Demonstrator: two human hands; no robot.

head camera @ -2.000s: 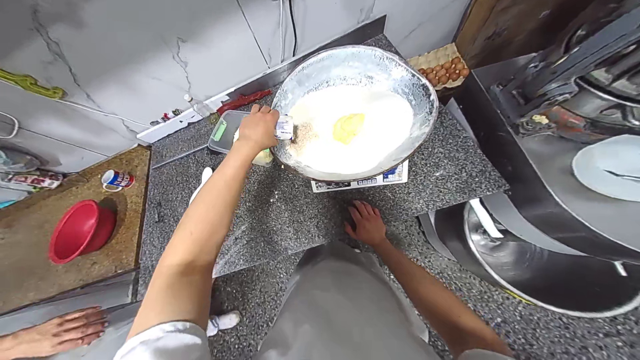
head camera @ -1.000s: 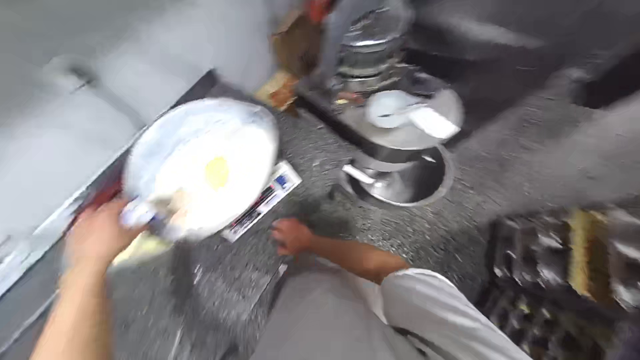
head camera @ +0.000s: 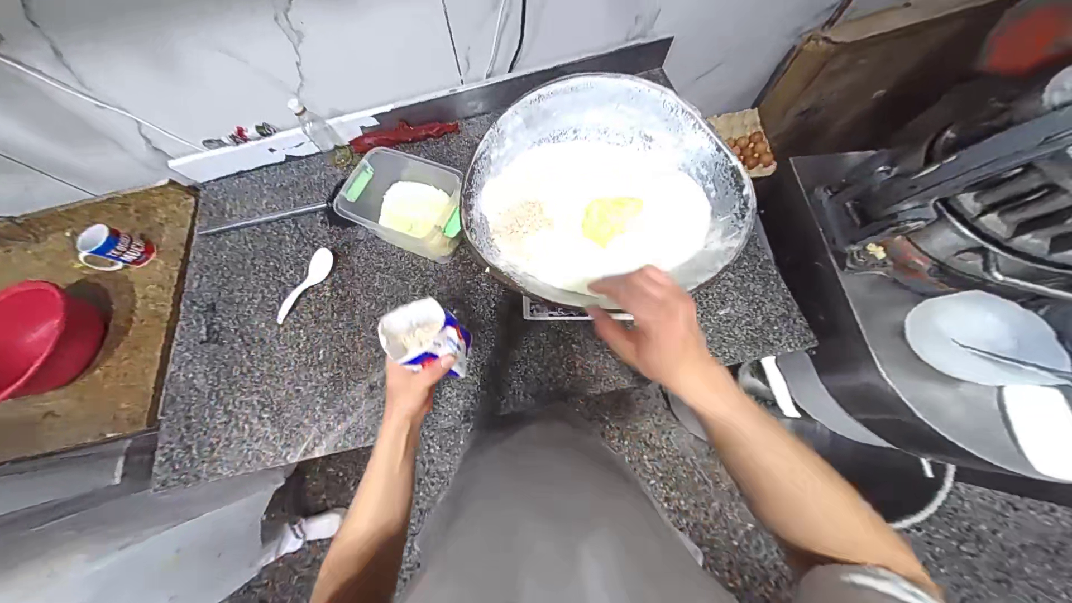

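My left hand [head camera: 414, 387] grips an opened foil packet [head camera: 425, 333] with pale granules inside, over the granite counter. A large metal bowl [head camera: 724, 180] stands on a scale [head camera: 557, 311]. In the bowl lie white powder [head camera: 578, 159], a yellow lump [head camera: 609, 219] and tan granules [head camera: 523, 219]. My right hand [head camera: 649, 314] is at the bowl's near rim, its fingers apart; nothing shows in it. A clear plastic tub [head camera: 387, 166] with pale yellow contents sits left of the bowl. Farther left lies a white plastic spoon [head camera: 308, 280].
At the far left, a red plastic basin [head camera: 50, 335] and a mug [head camera: 113, 248] are on a wooden surface. An egg tray [head camera: 745, 142] stands behind the bowl. To the right is a mixer [head camera: 980, 193] with a white plate [head camera: 984, 335]. A person's foot shows below the counter.
My left hand has moved from the bowl's left rim, down and towards me, with the packet in it. My right hand has moved from the counter edge up to the bowl's near rim.
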